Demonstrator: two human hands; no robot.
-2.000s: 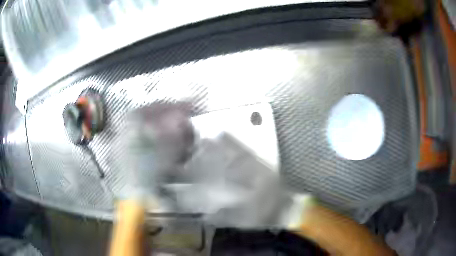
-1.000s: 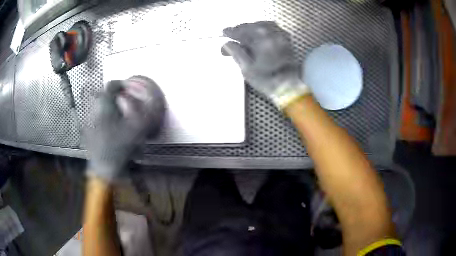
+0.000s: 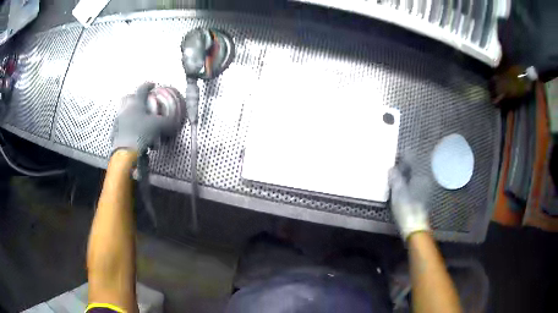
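Observation:
A bright silver-white metal panel [image 3: 318,134] lies flat on the perforated metal table, its dark round hole near the upper right corner. My left hand [image 3: 136,122], in a grey knit glove, is on the greyish-pink orbital sander [image 3: 166,105], left of the panel and apart from it. My right hand [image 3: 407,197], gloved and blurred, is at the panel's lower right edge; its fingertips are unclear. A second orbital sander [image 3: 208,54] with an orange-red part lies on the table between my left hand and the panel, its hose running over the front edge.
A pale blue disc [image 3: 453,161] lies at the right on the table [image 3: 293,215]. The off-white slotted rack [image 3: 440,24] stands behind. Orange-edged holders [image 3: 520,153] are at far right. A white tag [image 3: 90,9] is at the back left. Pale blocks [image 3: 67,302] are below left.
My left hand and its sander have moved off the panel to the left. My right hand has moved from the panel's upper right corner to its lower right edge. The view has shifted.

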